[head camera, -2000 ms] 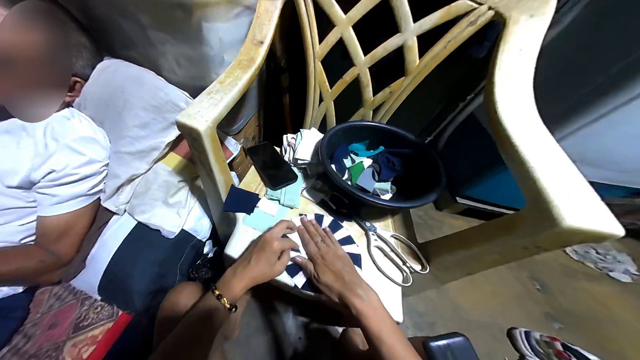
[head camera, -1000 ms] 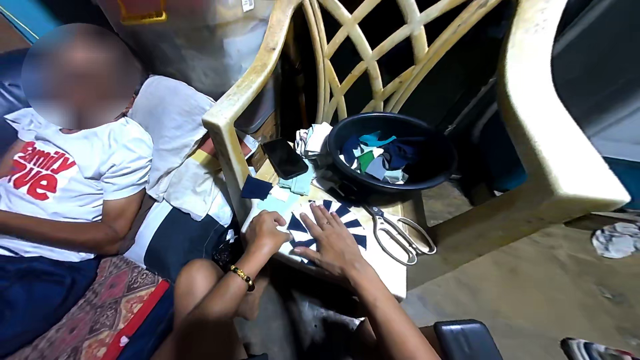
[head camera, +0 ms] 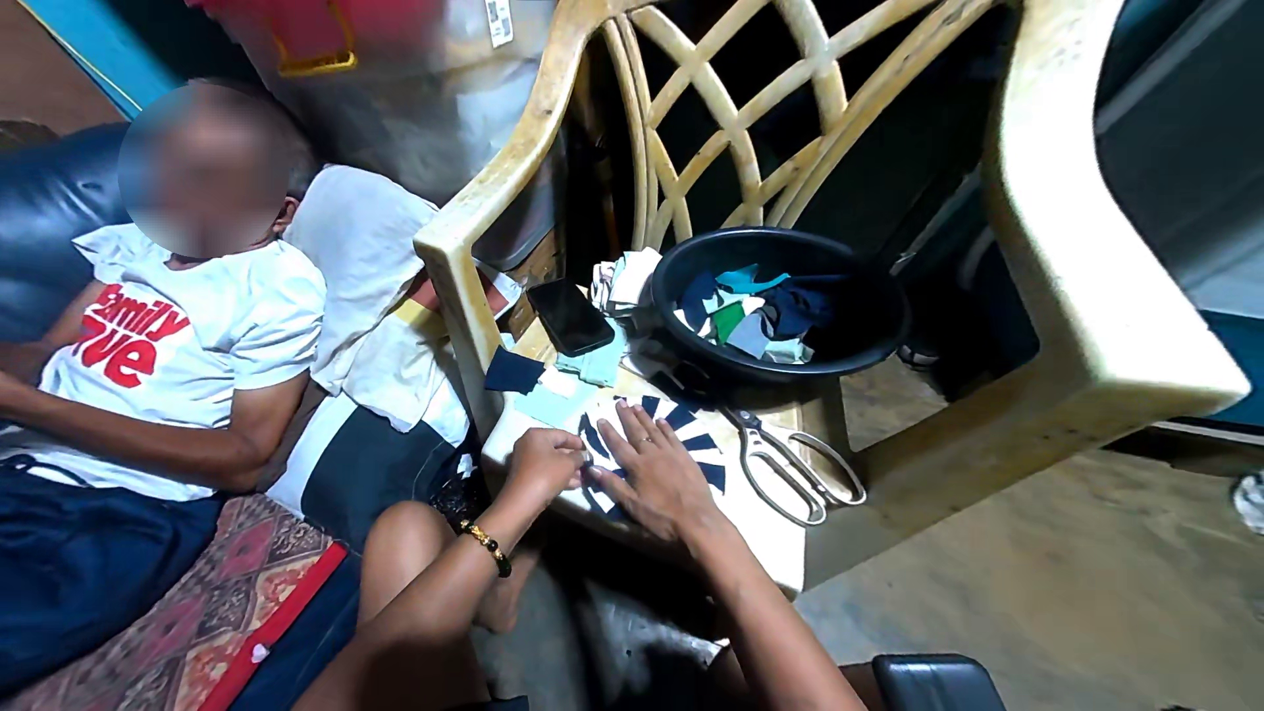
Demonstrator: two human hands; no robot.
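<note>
A round arrangement of navy and white fabric strips [head camera: 703, 446] lies on the seat of a plastic armchair. Flat on it rests my right hand [head camera: 657, 474], fingers spread, a ring on one finger. My left hand [head camera: 546, 466] has its fingertips pinched at the arrangement's left edge; whether a scrap is between them is hidden. Scissors with metal handles [head camera: 790, 469] lie just right of the strips. Pale green cloth pieces [head camera: 558, 403] and a navy cloth square [head camera: 513, 371] are beyond my left hand. Behind sits a black basin [head camera: 859, 341] holding mixed fabric scraps [head camera: 741, 311].
A smartphone [head camera: 571, 316] and folded white cloths [head camera: 627, 278] lie left of the basin. The chair's armrests [head camera: 1076, 326] rise on both sides. Another person [head camera: 188, 355] sits at the left on a patterned mat [head camera: 247, 573], beside a pale pillow [head camera: 360, 237].
My right hand's fingers have shifted a little over the strips, while my left hand stays at their left edge. The view has swung left, showing more of the other person.
</note>
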